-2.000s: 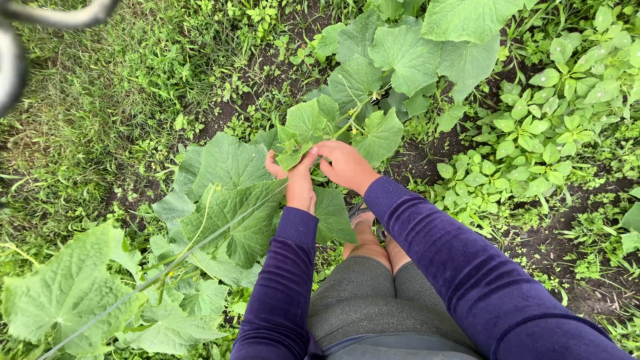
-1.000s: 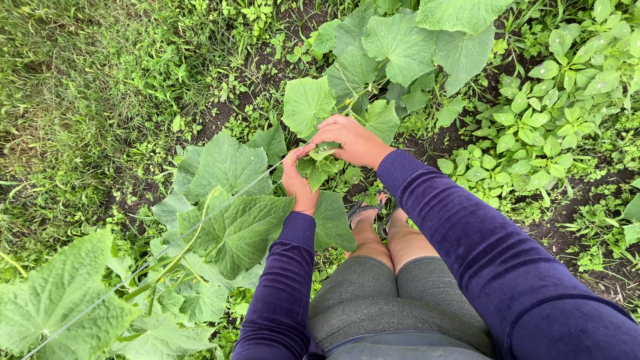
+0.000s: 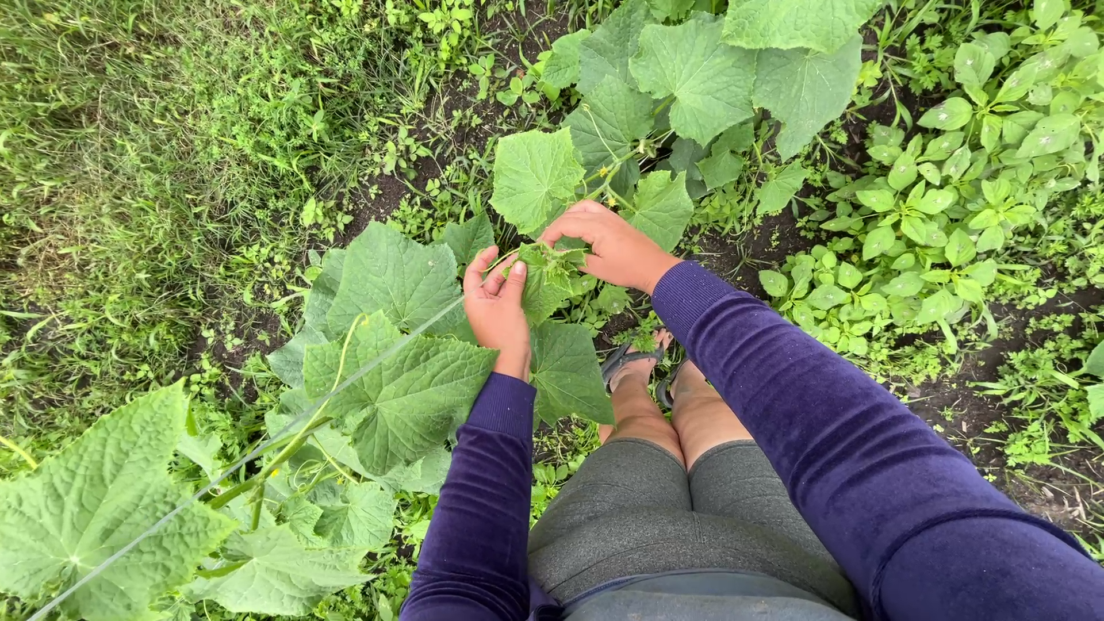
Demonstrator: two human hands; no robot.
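Note:
Both hands are at the growing tip of a cucumber-like vine (image 3: 552, 267), which has small crinkled young leaves. My right hand (image 3: 608, 243) bends over the top of the tip, its fingers closed on the stem; the fingertips are partly hidden. My left hand (image 3: 500, 302) is on the tip's left side, thumb and fingers raised around a thin stem or tendril. A taut string (image 3: 345, 385) runs from the lower left up to my left hand. A large leaf (image 3: 405, 388) lies beside my left wrist, and a paler leaf (image 3: 536, 177) stands just above my right hand.
More broad vine leaves (image 3: 694, 78) with small yellow flowers grow at the top. Large leaves (image 3: 95, 500) fill the lower left. Leafy weeds (image 3: 931, 207) stand at the right, grass (image 3: 129, 155) at the left, with bare soil between. My sandalled feet (image 3: 634, 366) are below the hands.
Two seconds ago the young leaves stood above both hands; now they hang between them. My right hand has come up over the vine tip, and my left fingers have spread since one second ago.

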